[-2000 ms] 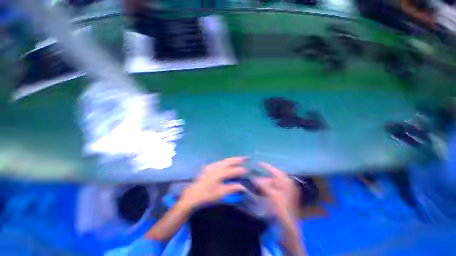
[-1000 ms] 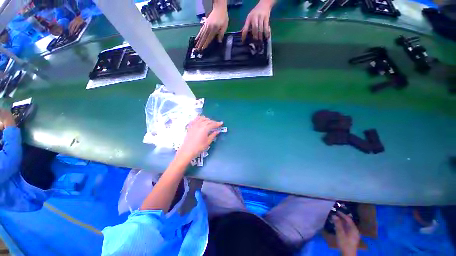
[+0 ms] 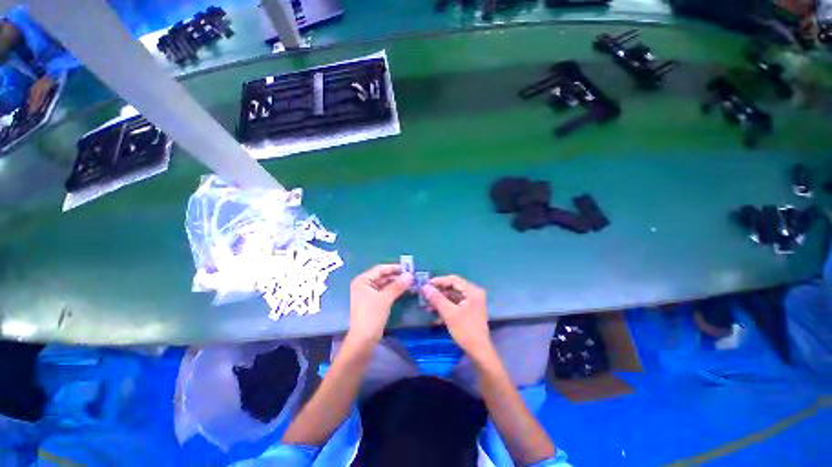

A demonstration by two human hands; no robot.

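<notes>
My left hand [image 3: 372,296] and my right hand [image 3: 456,306] are close together over the table's near edge. My left hand pinches a small pale slotted plate [image 3: 407,264] between thumb and fingers. My right hand pinches another small pale piece [image 3: 422,280]; whether a black part is with it cannot be told. A loose heap of slotted plates [image 3: 296,283] lies to the left, beside a crumpled clear plastic bag [image 3: 214,228]. A small pile of black plastic caps [image 3: 538,205] lies on the green table to the right.
A slanting pale post [image 3: 173,105] crosses the left side. Packed black sets [image 3: 315,98] lie on foam sheets beyond. Black bracket assemblies [image 3: 570,87] lie at the far right. Below the edge are a lined bin [image 3: 196,392] on the left and an open carton [image 3: 623,342] on the right.
My left hand has left the plate heap and my right hand has come up from the carton; both now meet in front of me. The opposite person's hands have left the packed set.
</notes>
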